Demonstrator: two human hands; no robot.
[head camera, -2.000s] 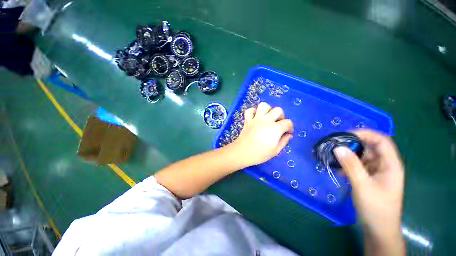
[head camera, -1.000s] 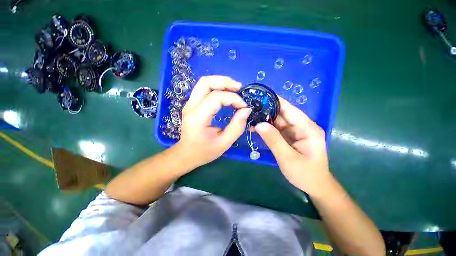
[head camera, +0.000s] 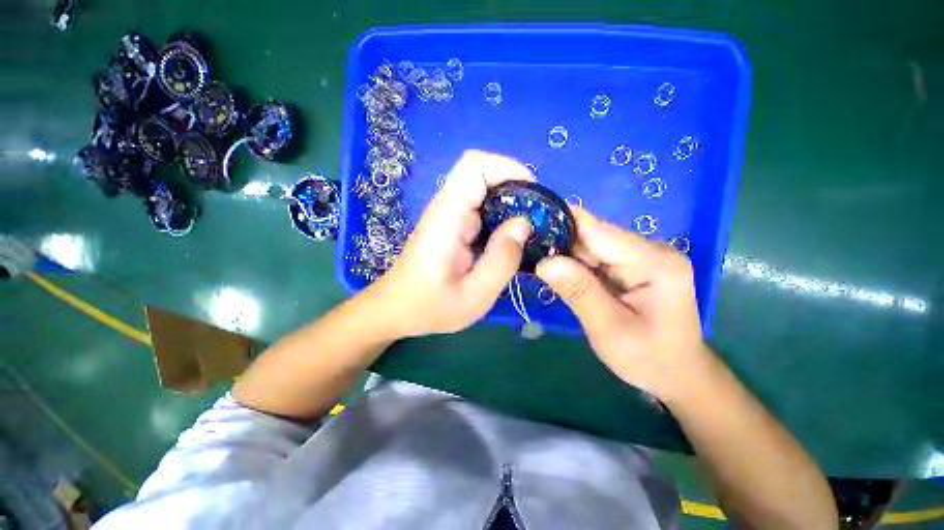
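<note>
A black round unit (head camera: 526, 219) with a blue face is held face up in both hands above the blue tray. My left hand (head camera: 455, 254) grips its left side, with the thumb pressed on the middle of the face. My right hand (head camera: 631, 295) grips its right side. A pale lead with a round tip (head camera: 530, 330) hangs below the unit. The blue parts tray (head camera: 733, 186) holds a pile of thin silvery rings (head camera: 385, 171) along its left side and single rings spread elsewhere. Whether a ring is under my left thumb cannot be seen.
A heap of black round units (head camera: 155, 135) lies on the green worktop (head camera: 844, 186) at left. One unit (head camera: 314, 207) lies against the tray's left edge. An open brown box (head camera: 192, 350) stands beyond the bench edge at lower left. Dark parts show at the lower right.
Both hands have come together and hold the unit between them. My left hand has left the ring pile, and its thumb has moved onto the unit's face. The camera view has turned.
</note>
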